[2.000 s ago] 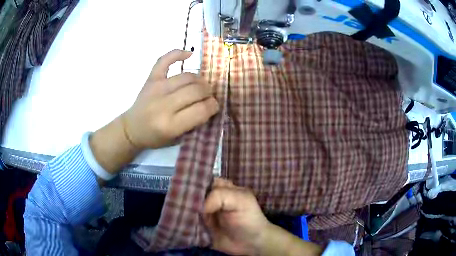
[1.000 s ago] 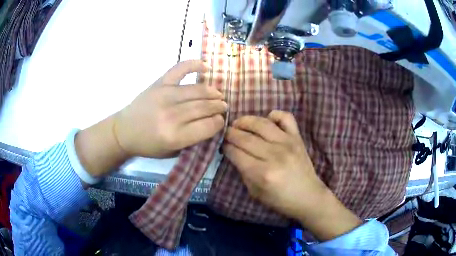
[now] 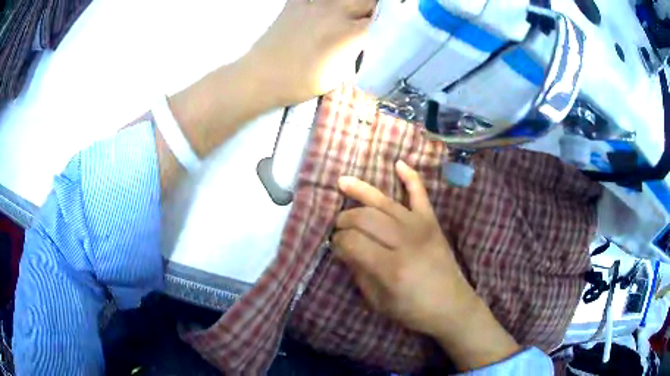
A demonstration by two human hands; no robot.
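Observation:
The plaid body panel lies bunched right of the needle area and hangs over the table's front edge. The narrow plaid band runs from the lit needle area down over the edge, its free end hanging. My right hand lies flat on the cloth below the machine head, fingers spread, by the seam. My left hand is up at the left side of the machine head, behind the needle area; its fingertips are hidden by the head and frame edge. The presser foot and needle cannot be made out clearly.
The white sewing machine head with blue stripes fills the upper right. Dark striped cut pieces lie at upper left. Black loops lie at far right. A grey ruler tape follows the table front. A grey-capped knob sits above the panel.
My left hand has left the band and moved up beside the machine head. My right hand came up from below the edge onto the cloth and stays there. The view has shifted.

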